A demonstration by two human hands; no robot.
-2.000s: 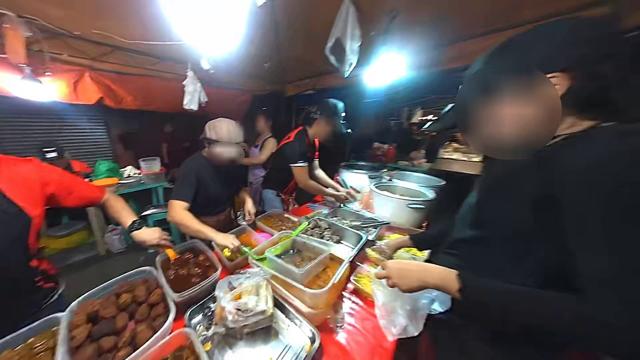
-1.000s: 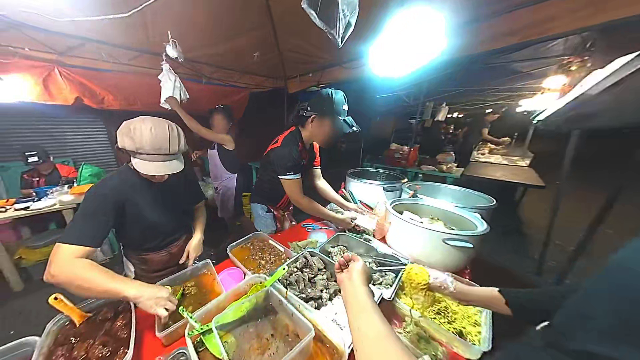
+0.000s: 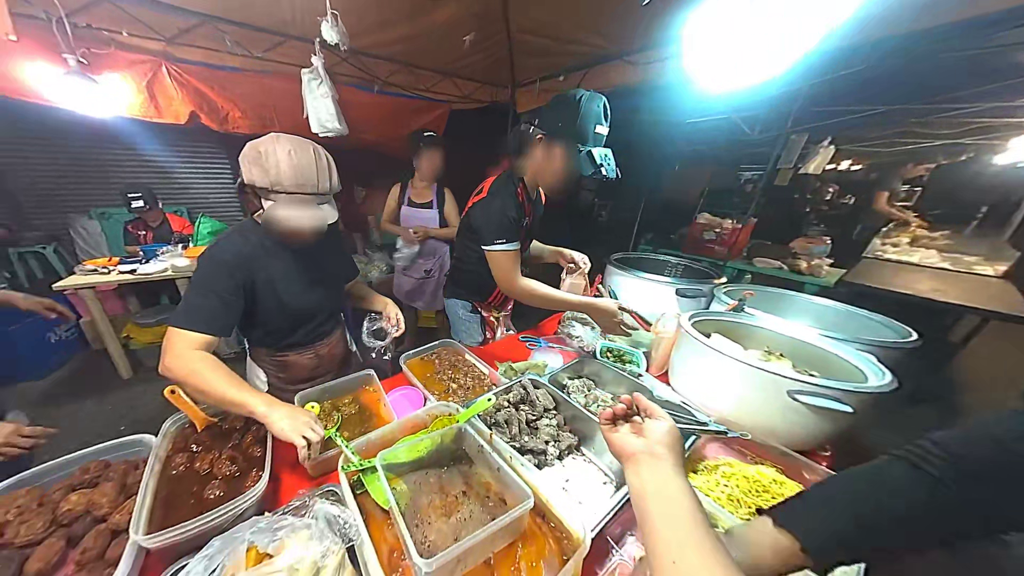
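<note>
One bare forearm rises from the bottom edge; I take it as my right hand [image 3: 640, 428], palm up with fingers curled, over the rim of the metal trays. Whether anything small is in the fingers is unclear. My left hand is out of view. Left of the right hand lies dark, chunky meat [image 3: 532, 424] in a metal tray. Yellow noodles [image 3: 744, 484] fill a container to its right. Nearer the front, a clear plastic tub [image 3: 456, 500] sits over orange sauce, with a green slotted spoon [image 3: 374, 484] beside it.
Large metal pots [image 3: 768, 392] stand at right. A capped worker [image 3: 276, 280] handles a tub at left; another worker [image 3: 504, 240] bends over the table behind. A neighbour's dark sleeve [image 3: 896, 496] reaches in from the right. Tubs of sauced meat [image 3: 208, 464] line the left.
The person in the purple apron has lowered the arm that was raised to the hanging white bag. The gloved hand lifting noodles no longer shows. The capped worker now holds a small clear bag.
</note>
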